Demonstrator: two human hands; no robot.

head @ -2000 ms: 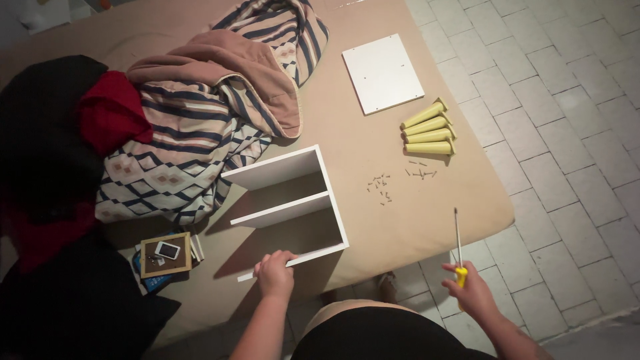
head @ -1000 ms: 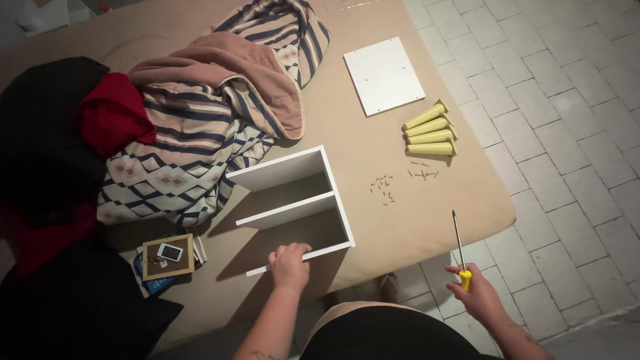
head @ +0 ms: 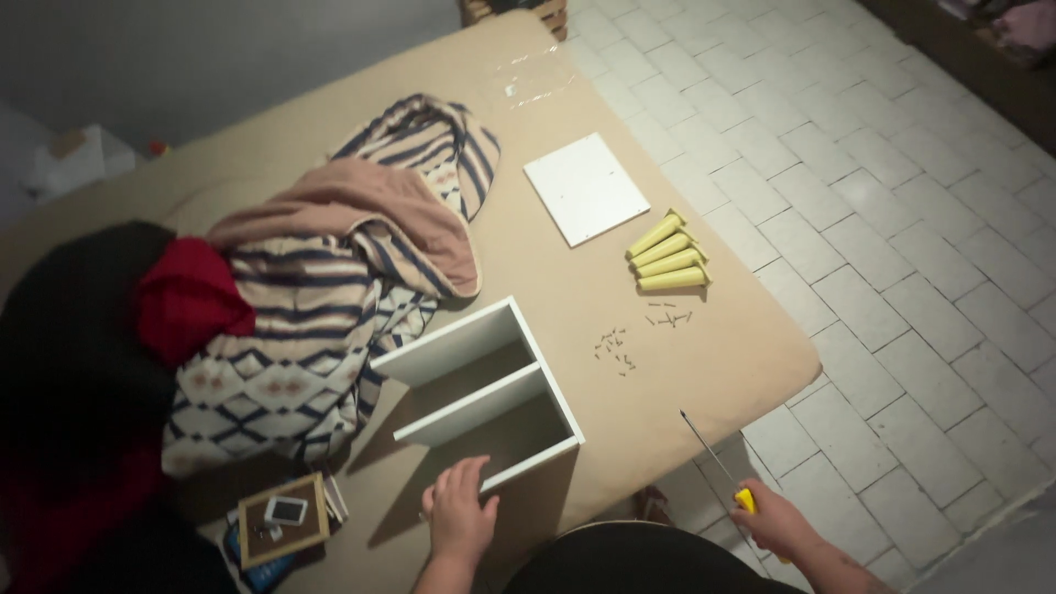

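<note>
A screwdriver with a yellow handle (head: 746,500) is gripped in my right hand (head: 771,521), its shaft pointing up and left over the bed's edge. At the near end of a white panel assembly (head: 554,375) is my left hand (head: 464,511), fingers curved over the lowest panel; whether they touch or grip it is unclear. Three parallel panels of the assembly join one long panel at the right. Small screws (head: 615,351) and longer screws (head: 670,316) lie loose on the bed. Beyond them are several yellow tapered legs (head: 672,261) and a flat white panel (head: 586,190).
The bed (head: 726,355) has a beige cover. A patterned blanket (head: 289,355) is heaped left of the assembly, beside dark and red cloth (head: 194,297). A wood-framed board (head: 285,520) bearing a small white device lies at the lower left. Tiled floor (head: 874,272) runs along the right.
My left hand has shifted from over the lowest panel to its free left end. The screwdriver remains in my right hand and now tilts left. The view has moved, showing more of the room.
</note>
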